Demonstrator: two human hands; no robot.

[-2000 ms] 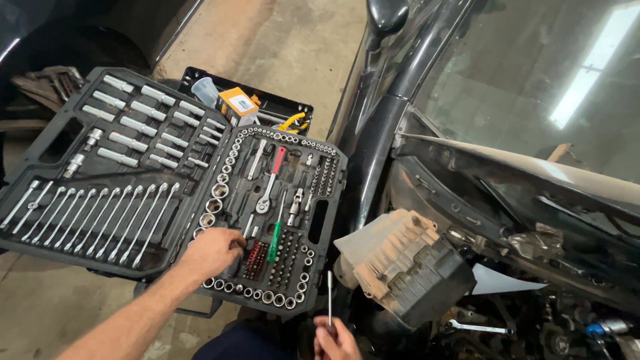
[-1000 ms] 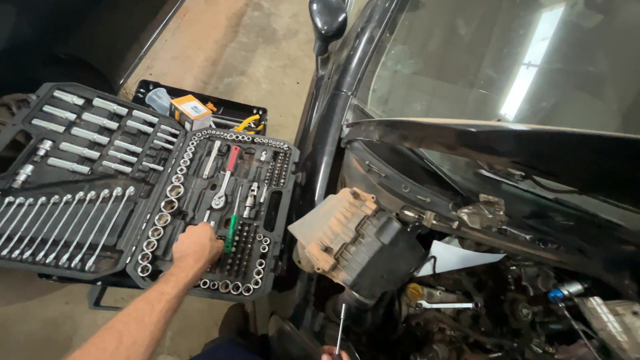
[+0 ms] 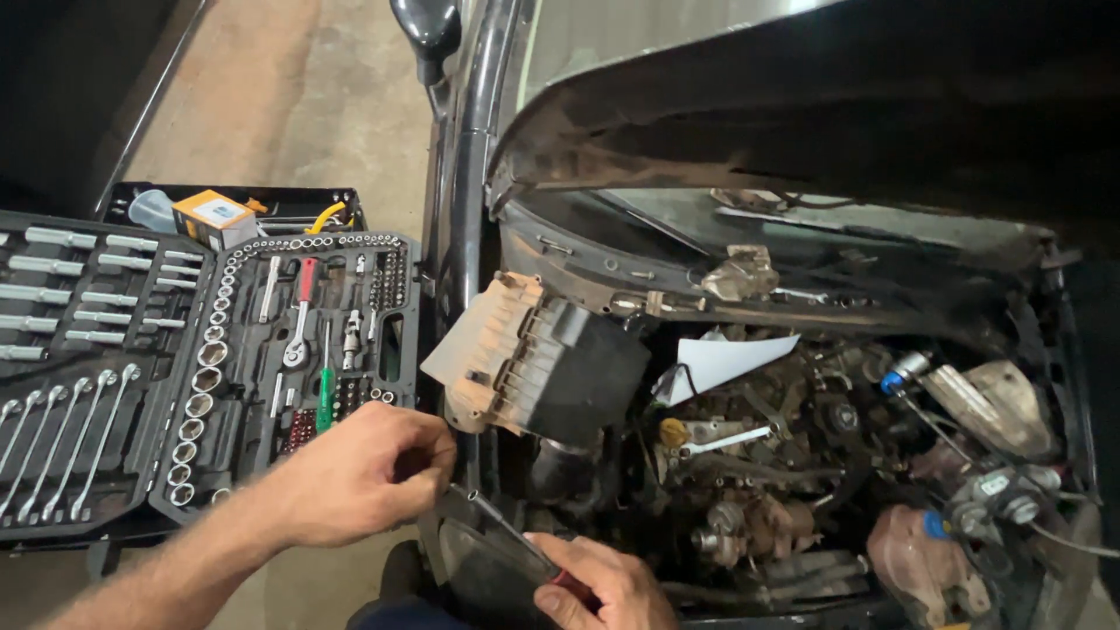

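My right hand (image 3: 604,582), low in the middle, grips the red handle of a driver with a long metal shaft (image 3: 507,525); a small hollow tip points up and left. Just left of that tip is my left hand (image 3: 385,468), its fingers curled together; whether something small is between them cannot be told. Behind my left hand lies the opened socket set case (image 3: 404,350), with a red-handled ratchet (image 3: 302,315), a green-handled screwdriver (image 3: 325,385), rows of sockets and combination wrenches (image 3: 105,437).
At the right is a car's engine bay under the raised hood (image 3: 787,105). A dusty air filter housing (image 3: 560,359) sits near the fender. A wrench (image 3: 726,439) and white paper (image 3: 726,367) lie on the engine. Behind the case are a small box (image 3: 214,219) and a plastic funnel (image 3: 150,210).
My left hand has left the bit rows of the case and come over beside the driver's tip. The view has swung toward the engine bay.
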